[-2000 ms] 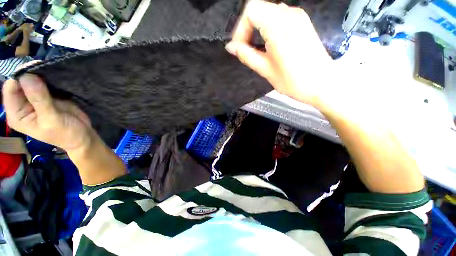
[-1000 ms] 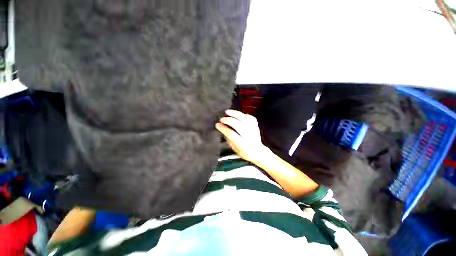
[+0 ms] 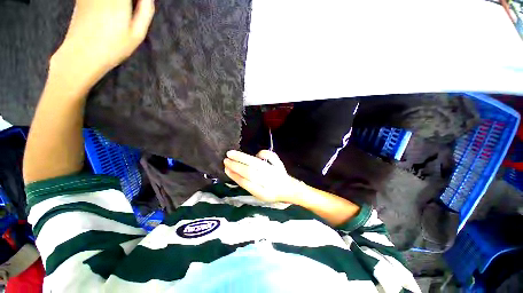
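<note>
A dark grey-brown mottled fabric panel [image 3: 189, 68] lies over the left of the white table [image 3: 367, 51] and hangs down over its front edge. Its frayed right edge runs down to a corner near my chest. My right hand [image 3: 258, 174] is at that lower corner, with the fingertips pinching the fabric. My left hand [image 3: 109, 28] lies on top of the panel at the upper left. Its fingers are partly cut off by the top edge of the picture.
A blue slatted basket [image 3: 480, 160] with dark cloth stands at the right below the table. Another blue basket [image 3: 114, 163] is at the left under the panel. Dark trousers with white stripes show below the table edge. Something red lies at the lower left.
The view has turned from the sewing machine to bare table and baskets. The panel, raised between both hands before, now lies flatter. My left hand has moved up onto it; my right hand stays at its corner.
</note>
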